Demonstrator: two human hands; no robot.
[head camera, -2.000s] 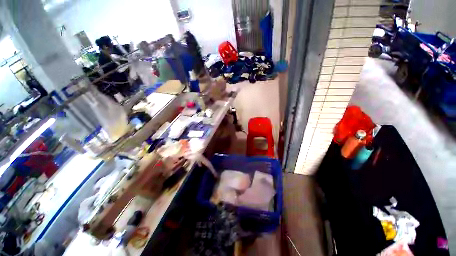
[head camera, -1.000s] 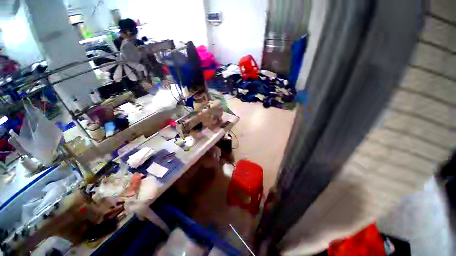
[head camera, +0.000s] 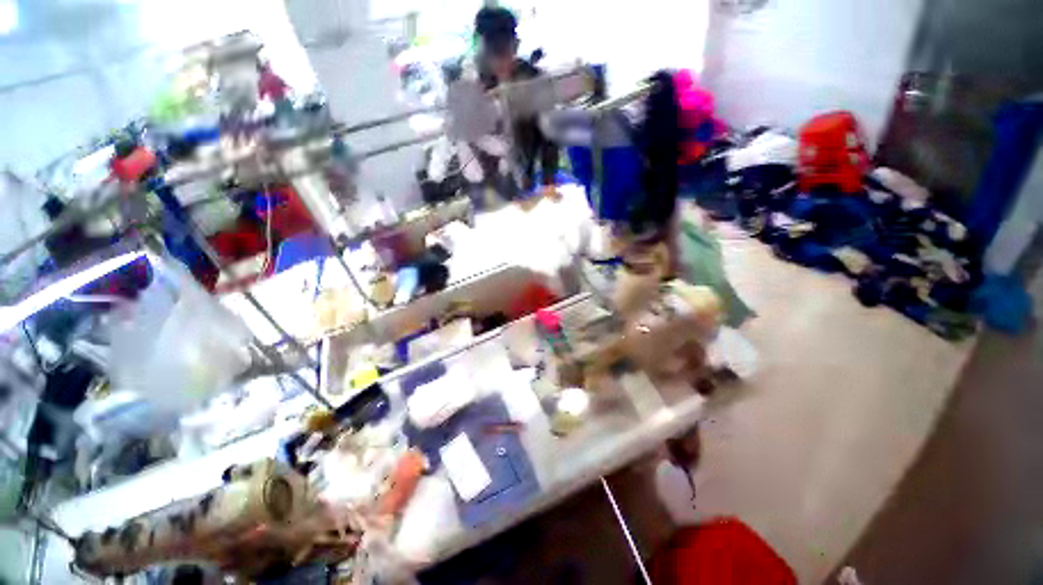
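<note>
Neither of my hands can be made out. A thin white rod (head camera: 624, 528) slants up from the bottom edge beside the table; what holds it is out of view. A blue-grey cut panel (head camera: 511, 448) lies on the white sewing table (head camera: 578, 457). A white rectangle (head camera: 464, 467) and a small white stack (head camera: 443, 397) lie on the panel. A blurred cream sewing machine (head camera: 652, 331) stands at the table's right end, with a lit spot near its left end. Its needle area is too blurred to read.
Crumpled pale scraps with an orange-pink item (head camera: 401, 480) lie left of the panel. Another machine (head camera: 217, 520) is at lower left. A red stool (head camera: 723, 555) is at the bottom edge. A dark garment heap (head camera: 852, 234) lies on the floor behind. A person (head camera: 500, 97) is at the back.
The view has turned right to left across the scene and come closer to the table. The blue crate and the doorway have left the picture. The stool now sits at the bottom edge.
</note>
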